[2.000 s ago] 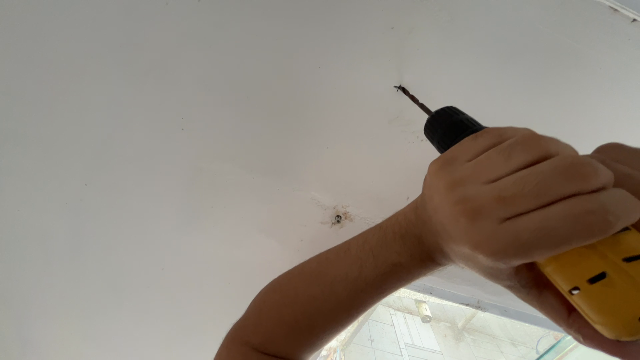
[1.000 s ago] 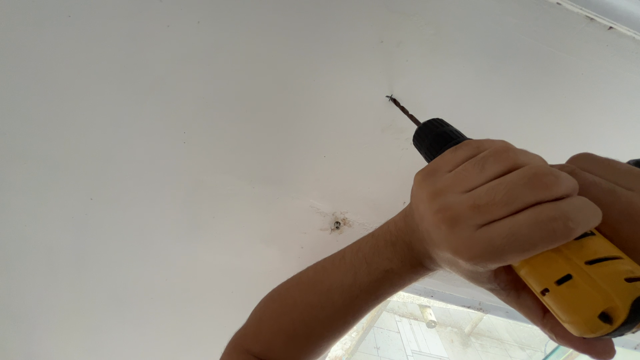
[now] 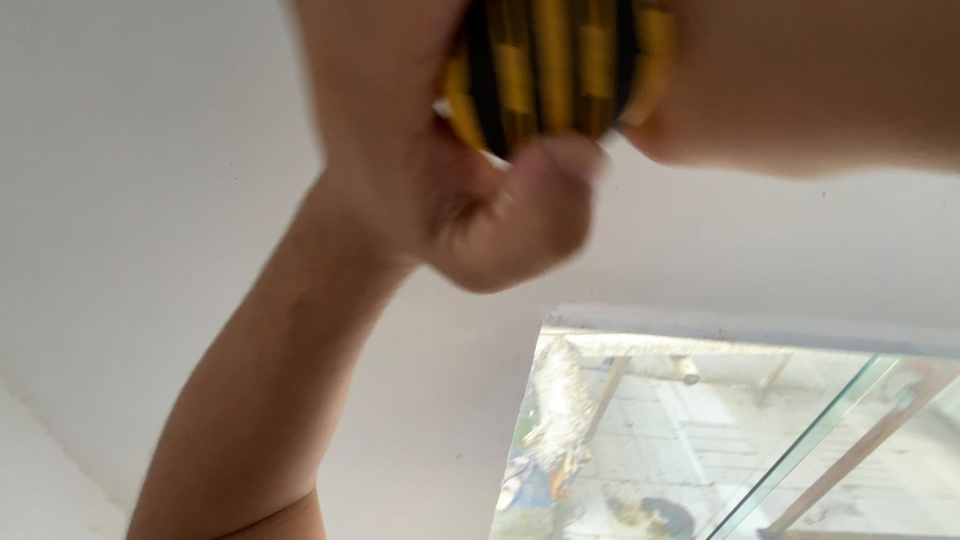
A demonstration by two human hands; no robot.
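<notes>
A yellow and black power drill (image 3: 555, 75), blurred and cut off by the top edge, shows its rear end with black stripes. My left hand (image 3: 450, 165) comes up from the lower left and wraps around the drill, its thumb curled under the body. From the right, the other forearm reaches across the top to the drill; its hand, my right hand, lies mostly beyond the top edge, so its grip is hidden. The chuck and drill bit are out of view. Behind both arms spreads a plain white wall or ceiling surface (image 3: 187, 97).
At the lower right is a window opening (image 3: 720, 341) with a glass pane edge (image 3: 802, 442) slanting across it. Through it show a brown bar (image 3: 862, 457), a short pipe end (image 3: 686, 370) and blurred items on a pale tiled floor.
The view has shifted strongly. The drill and hands now sit at the top and look much closer; the bit, seen earlier touching the white surface, and the marked hole are out of view.
</notes>
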